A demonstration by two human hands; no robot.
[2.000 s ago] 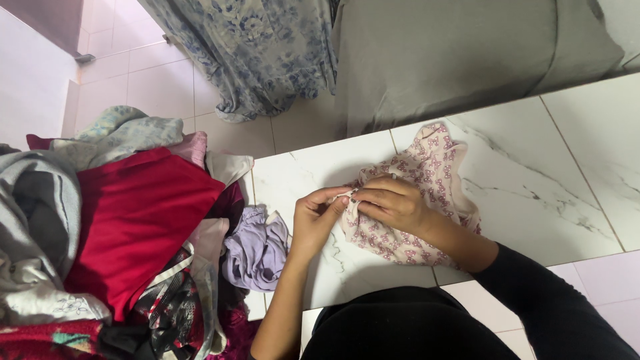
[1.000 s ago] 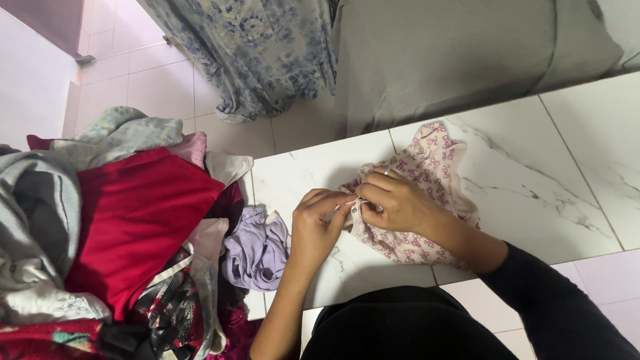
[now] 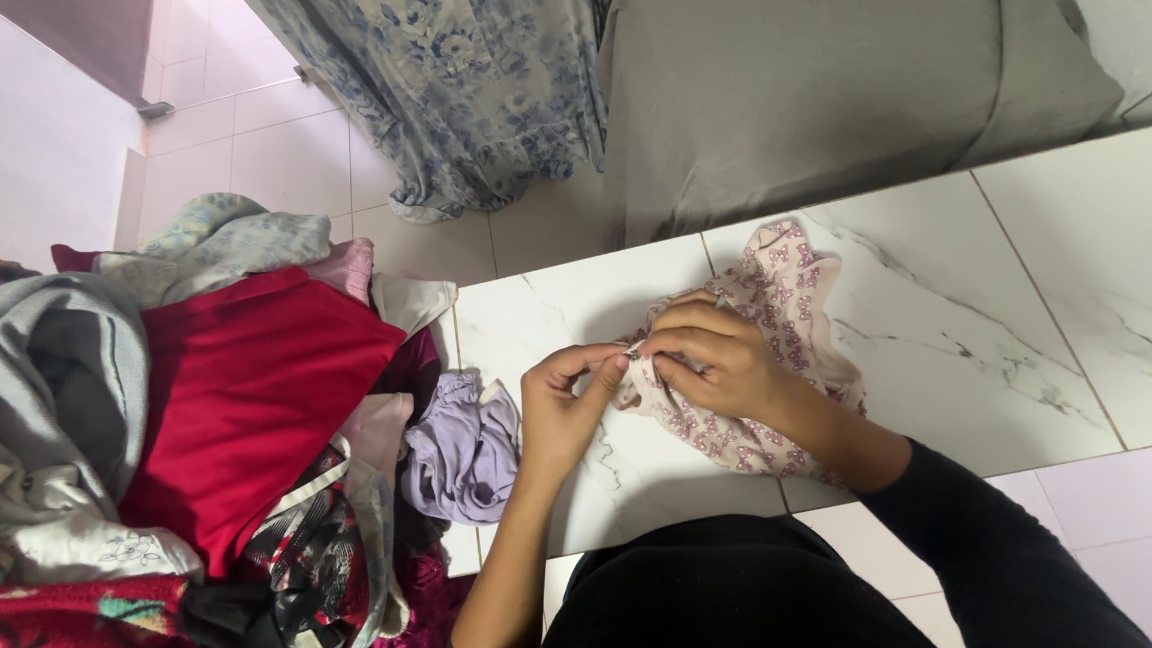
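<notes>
A small pale pink garment with a bow print (image 3: 783, 297) lies rumpled on the white marble-patterned tiled surface (image 3: 954, 360), in front of my torso. My left hand (image 3: 571, 396) pinches the garment's left edge between thumb and forefinger. Right beside it, my right hand (image 3: 711, 355) grips the same edge with thumb and fingers; a ring shows on one finger. A small part that looks like a snap or fastening sits between the fingertips, too small to tell. The rest of the garment spreads out beneath and beyond my right hand.
A crumpled lilac garment (image 3: 463, 450) lies left of my left forearm. Farther left is a large heap of clothes, with a red cloth (image 3: 261, 387) and a grey garment (image 3: 121, 360). Beyond the surface's far edge are a blue floral curtain (image 3: 486, 90) and a grey cover (image 3: 810, 99).
The fingers of both hands have shifted slightly at the garment's edge, which stays pinched between them. The garment lies in about the same place.
</notes>
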